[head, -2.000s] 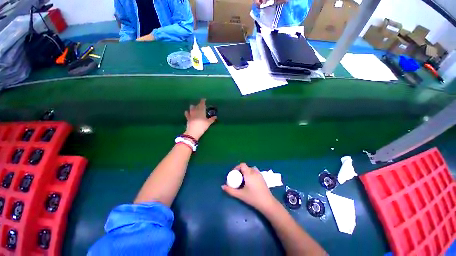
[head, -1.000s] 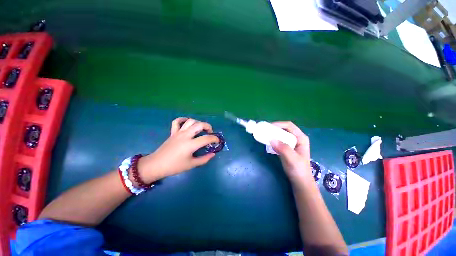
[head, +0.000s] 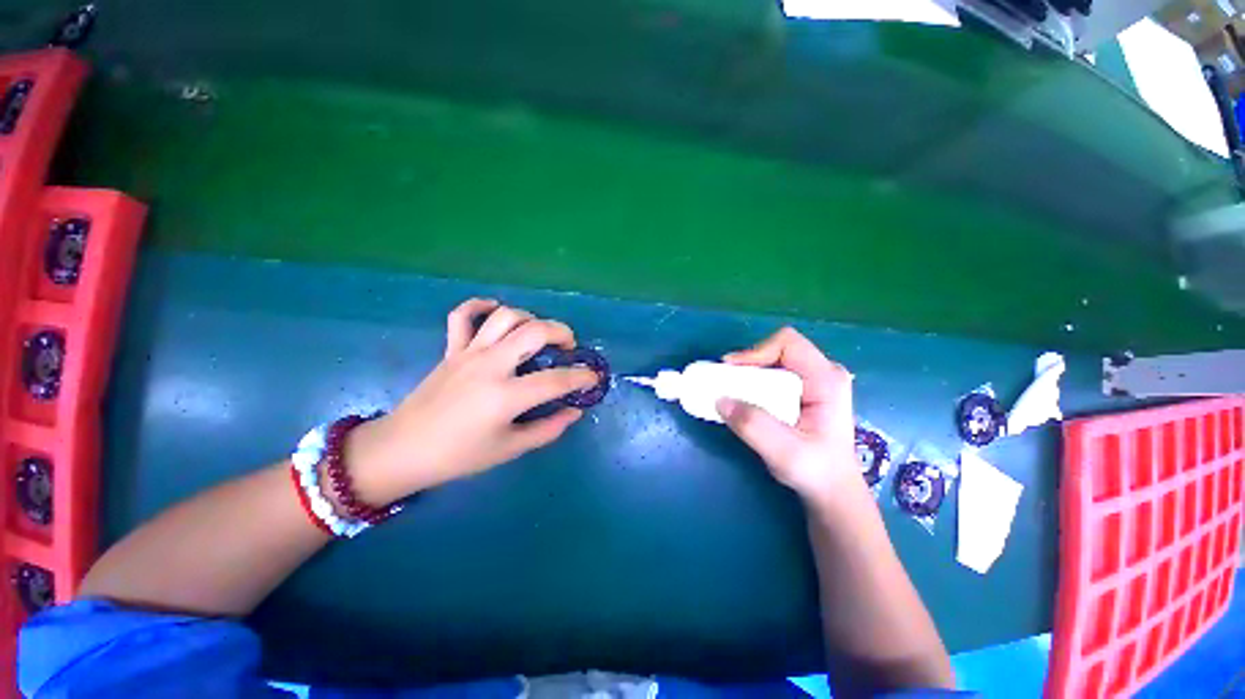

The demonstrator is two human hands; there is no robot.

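My left hand [head: 498, 382] holds a round black part [head: 589, 377] against the blue-green near strip, fingers curled over its left side. My right hand [head: 806, 417] grips a white glue bottle [head: 744, 392], tilted nearly flat and pointing left. The bottle's thin needle [head: 636, 380] is at the right edge of the black part; whether it touches cannot be told. My left fingers hide part of the black part.
A red tray with black discs [head: 78, 321] stands at the left. At the right lie several black discs [head: 920, 488], a white paper slip [head: 986, 511], a crumpled tissue [head: 1042, 396], a red tray with empty-looking pockets [head: 1154, 526] and a grey metal bar [head: 1181, 372].
My left hand has brought the black part from the far green strip to the near strip. My right hand has turned the bottle sideways and brought its needle to the part. The view has tilted down.
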